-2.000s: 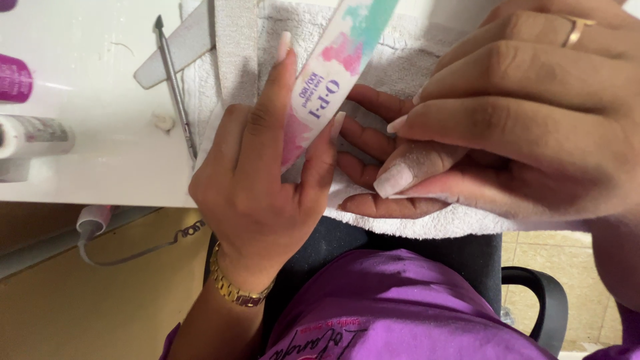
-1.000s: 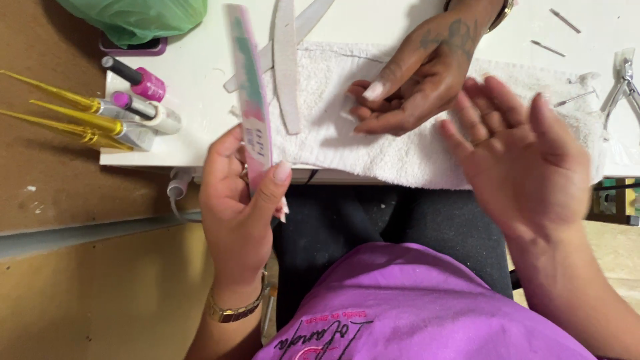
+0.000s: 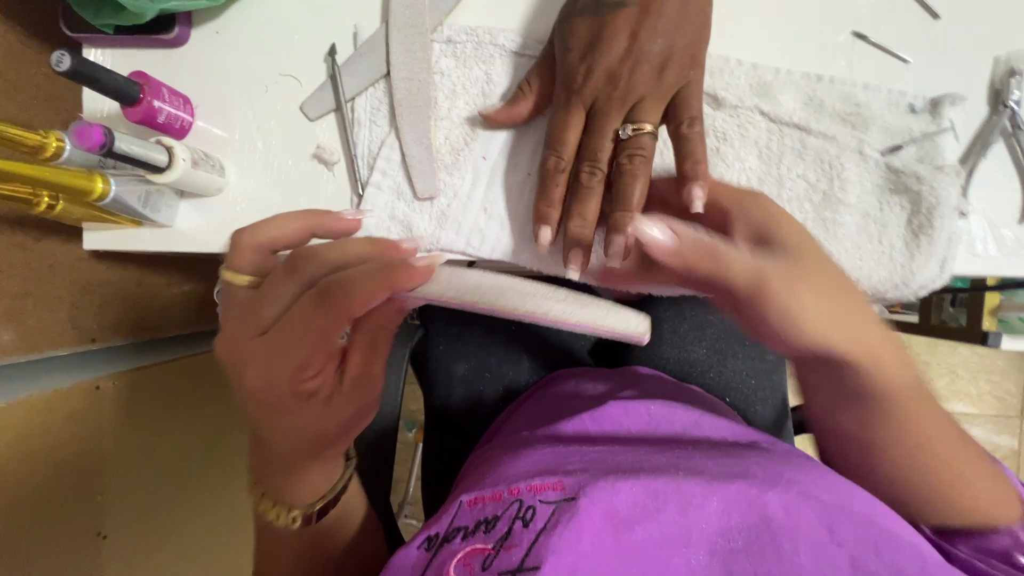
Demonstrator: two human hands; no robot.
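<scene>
My left hand (image 3: pixel 320 320) pinches a greyish nail file (image 3: pixel 536 304) between thumb and fingers; the file points right, over my lap and close to the table's front edge. Another person's hand (image 3: pixel 612 120), palm down with a ring on one finger, lies on a white towel (image 3: pixel 488 176). My right hand (image 3: pixel 744 256), slightly blurred, is at that hand's fingertips, its thumb above and beside one finger and its other fingers partly hidden beneath. Whether it grips a finger cannot be made out.
Two grey nail files (image 3: pixel 412 104) cross at the towel's left, near a metal cuticle pusher (image 3: pixel 344 120). Further left are a pink polish bottle (image 3: pixel 164 104), a white bottle (image 3: pixel 192 166) and gold-handled brushes (image 3: pixel 56 180). Metal nippers (image 3: pixel 1000 128) lie at the far right.
The other person's hand, partly curled a second ago, now lies palm down with fingers spread. My right hand has moved left to its fingertips. The file in my left hand has swung from upright to nearly level.
</scene>
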